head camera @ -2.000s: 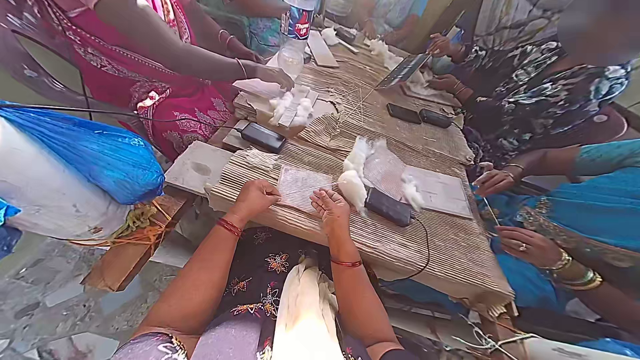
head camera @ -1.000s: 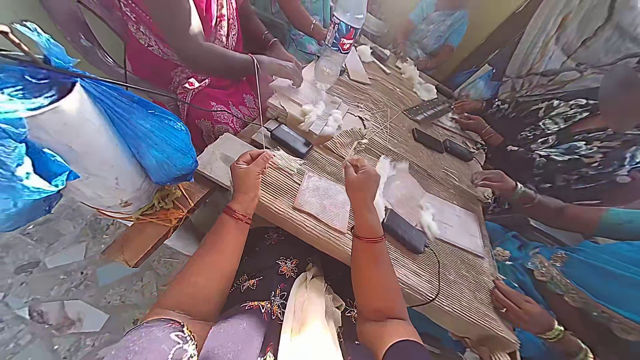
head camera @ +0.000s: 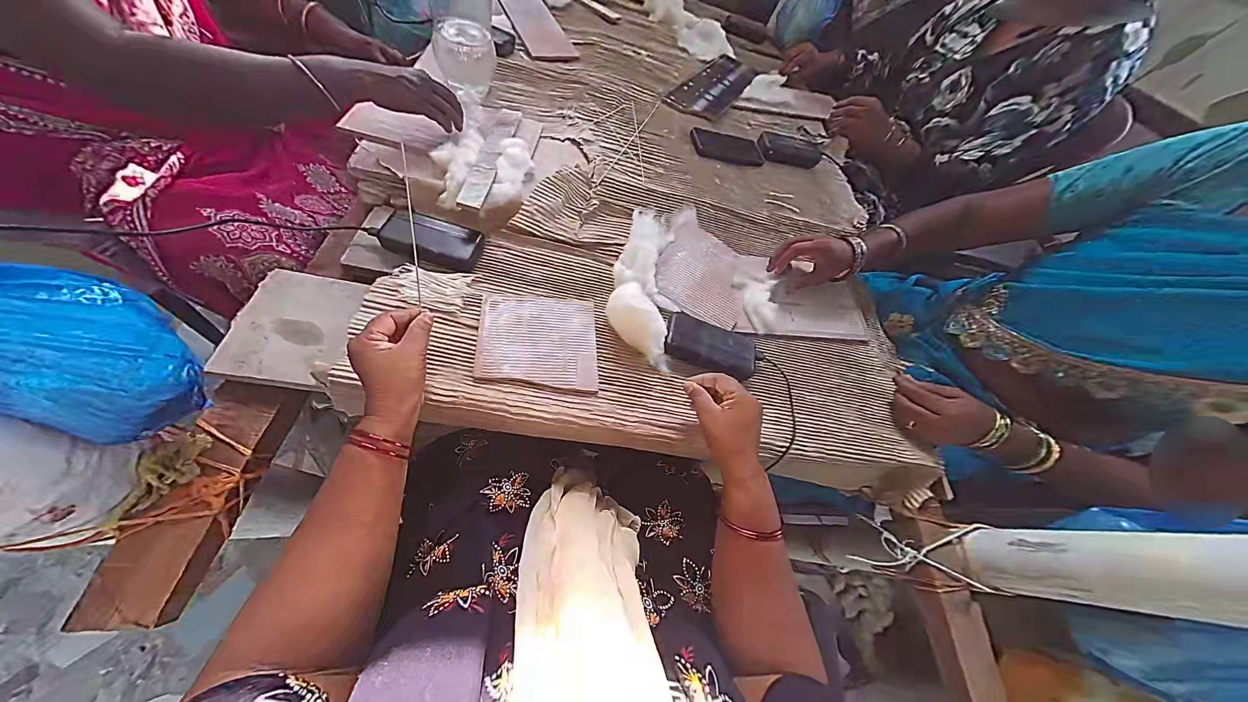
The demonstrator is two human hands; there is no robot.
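Observation:
My left hand is closed on the lower end of a thin stick, which points upward from the fingertips. Beside it, at the table's left edge, lies a small heap of pale fibres. A square ribbed tile lies flat on the corrugated sheet between my hands. My right hand has its thumb and fingertips pinched together at the table's front edge; whether anything fine is between them cannot be told. Just beyond it are a white cotton tuft and a black corded box.
A co-worker's hand touches cotton on a flat board at right. Another co-worker's hand is over stacked tiles and cotton at the upper left. A second black box, a bottle and a blue plastic bag are around.
Both hands were at the ribbed tile two seconds ago; now they are apart, on either side of it. The thin stick now stands up from my left hand. A co-worker's hand has reached onto the board at right.

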